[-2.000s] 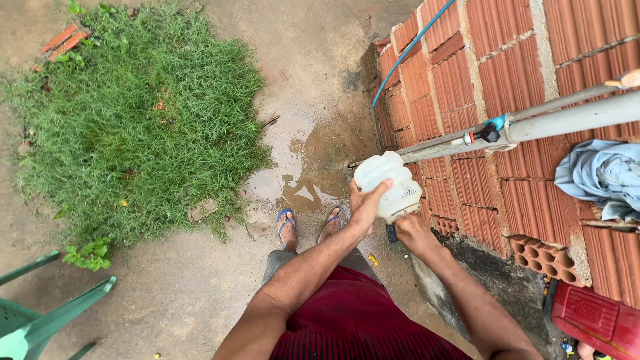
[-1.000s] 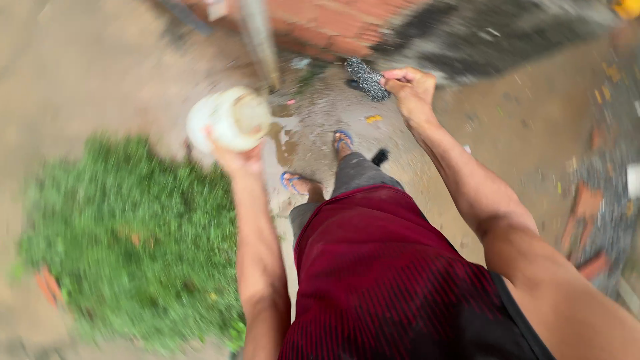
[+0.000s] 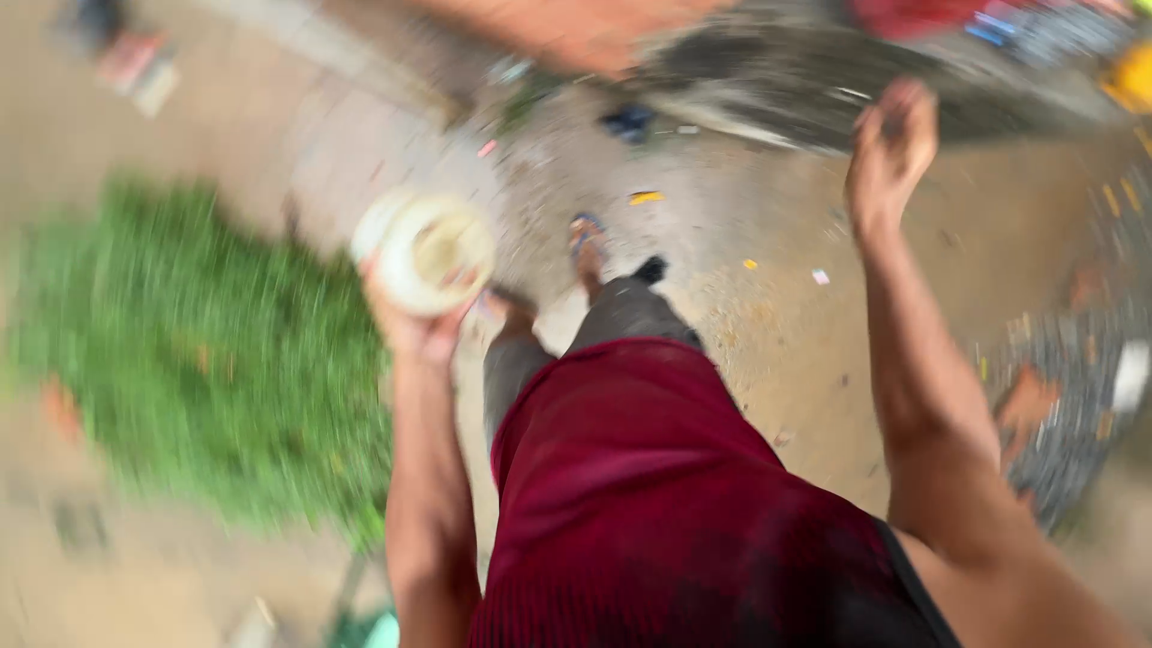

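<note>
My left hand point(image 3: 418, 324) is closed around a whitish plastic container point(image 3: 382, 243), whose round open mouth faces the camera; what is inside is too blurred to name. It hangs between the grass and my feet. Out to the right, my right hand point(image 3: 891, 153) is raised with its fingers blurred, and nothing shows in it. A dark object point(image 3: 628, 123), blurred, lies on the ground near the foot of the wall, left of my right hand.
A grass patch point(image 3: 225, 360) spreads on the left. The brick wall point(image 3: 576, 31) and its dark base point(image 3: 774, 81) stand ahead. Grey rubble point(image 3: 1071, 396) lies at right, a red item point(image 3: 918, 13) at upper right. My sandalled foot point(image 3: 587, 236) is on wet, littered ground.
My right hand held a dark grey textured thing one second ago and now appears without it, farther right. The container stays in my left hand. The view has turned strongly since the first frame.
</note>
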